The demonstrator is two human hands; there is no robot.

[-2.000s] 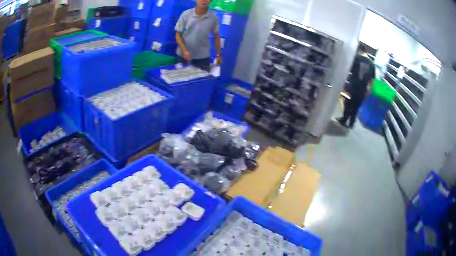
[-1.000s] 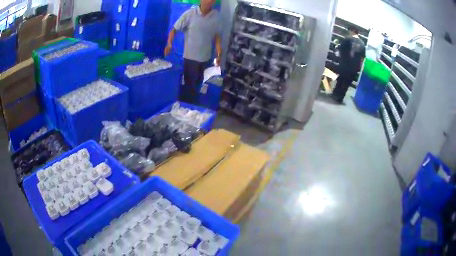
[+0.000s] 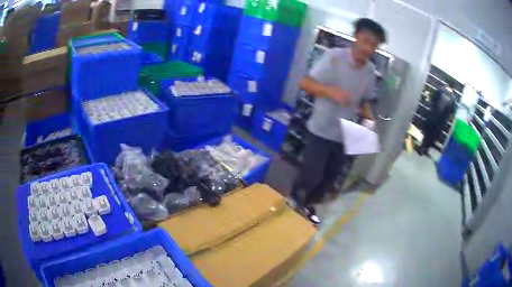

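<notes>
Neither of my hands is in the picture. Nearest in front of me, at the bottom left, a blue turnover bin (image 3: 188, 269) holds rows of white units (image 3: 126, 274); the frame's lower edge cuts it off. Behind it to the left, more white plug adapter or socket units (image 3: 59, 202) stand in rows on a blue surface (image 3: 120, 216). Right of these lie grey and black bagged parts (image 3: 179, 185) in a heap. A closed brown carton (image 3: 241, 230) is in front of the heap.
A person (image 3: 339, 101) in a grey shirt stands beyond the carton, holding a white sheet (image 3: 359, 137). Blue bins with white units (image 3: 120, 106) are stacked behind. A metal rack (image 3: 323, 42) is partly hidden by the person. Grey floor (image 3: 365, 241) with a yellow line runs right, to a doorway with another person (image 3: 438, 120).
The person in grey has come closer and moved right, now clear of the stacked bins. The view has shifted, so the nearest bin sits lower and further left.
</notes>
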